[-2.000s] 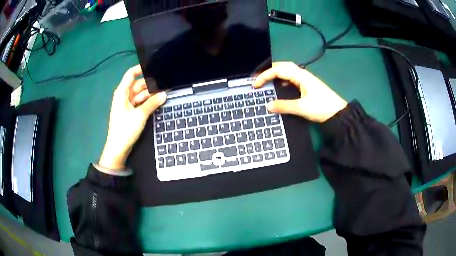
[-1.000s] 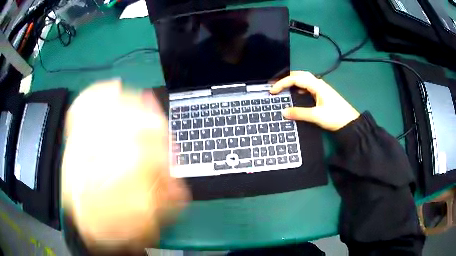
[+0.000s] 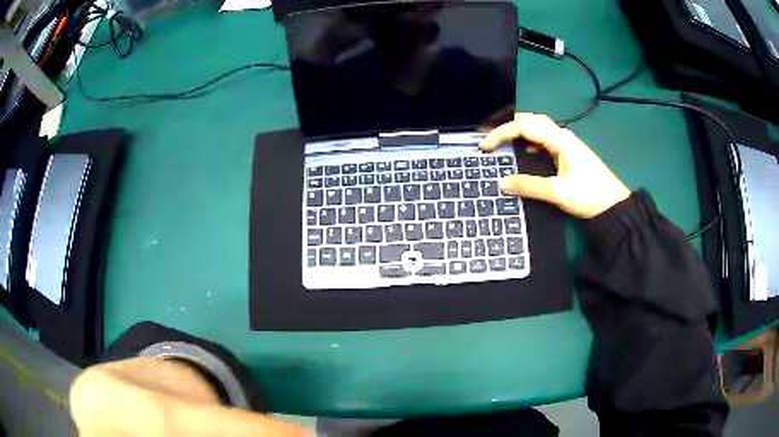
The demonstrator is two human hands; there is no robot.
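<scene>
The mini laptop (image 3: 414,209) lies open on a black foam mat (image 3: 278,299), its keyboard facing me. Its screen (image 3: 406,72) is dark and glossy with reflections. My right hand (image 3: 559,166) is at the upper right of the keyboard deck, index fingertip near the hinge line and thumb on the right keys. My left hand (image 3: 162,401) is away from the laptop, low at the bottom left edge, partly cut off; its fingers are not clearly visible.
Closed laptops lie on black mats at the left (image 3: 60,226) and right (image 3: 758,213). A black cable with a small inline adapter (image 3: 541,42) runs behind the laptop to the right. A thin cable (image 3: 184,94) crosses the green bench (image 3: 188,213) at upper left.
My left hand has left the laptop's upper left corner and moved down to the bottom left. My right hand stays on the laptop. The view has shifted, so the laptop appears further right.
</scene>
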